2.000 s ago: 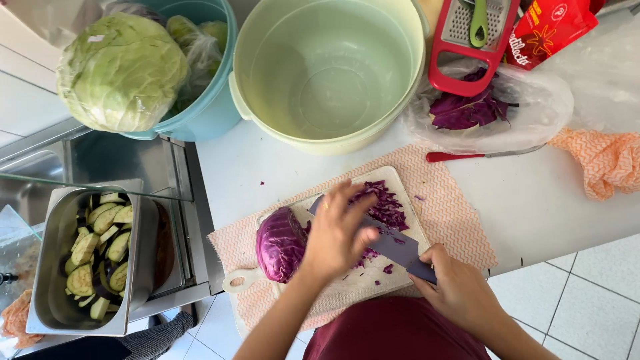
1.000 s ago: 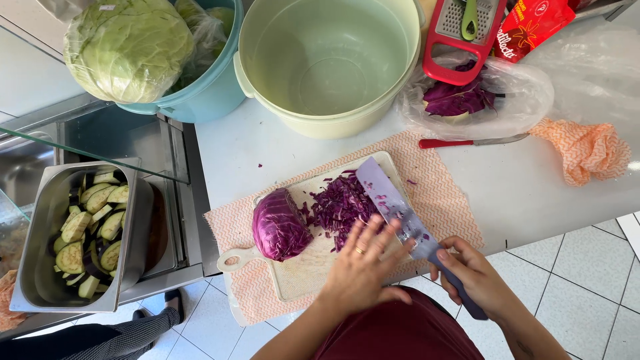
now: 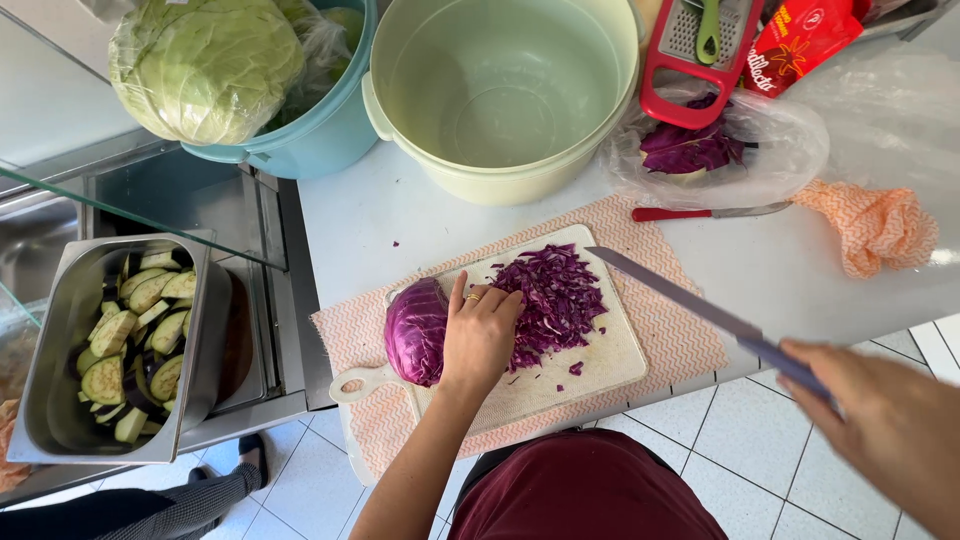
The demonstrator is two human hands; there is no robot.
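Note:
My left hand [image 3: 484, 330] rests between the piece of red cabbage [image 3: 416, 330] and the pile of shredded red cabbage [image 3: 555, 300], its fingertips touching both or very near them; the cut face of the piece is hidden. Both lie on a white cutting board [image 3: 600, 375] with a looped handle, set over an orange-patterned cloth [image 3: 675, 322]. Off the right side of the board, my right hand [image 3: 840, 397] grips the purple handle of a wide-bladed knife [image 3: 675, 296]. Its blade is raised and seen nearly edge-on, the tip toward the shreds.
Behind the board stand a pale green tub [image 3: 502, 180] and a blue tub [image 3: 322, 142] with a wrapped green cabbage [image 3: 206, 67]. A red-handled knife [image 3: 675, 214], bagged cabbage [image 3: 690, 146], red grater [image 3: 679, 112] and crumpled cloth [image 3: 885, 229] lie right. Left are a steel pan of eggplant [image 3: 109, 379] and a person's legs [image 3: 187, 499].
My left hand has moved left from the near edge of the shreds to beside the cabbage piece. The knife, earlier at the right of the shreds over the board, has lifted and swung away to the right.

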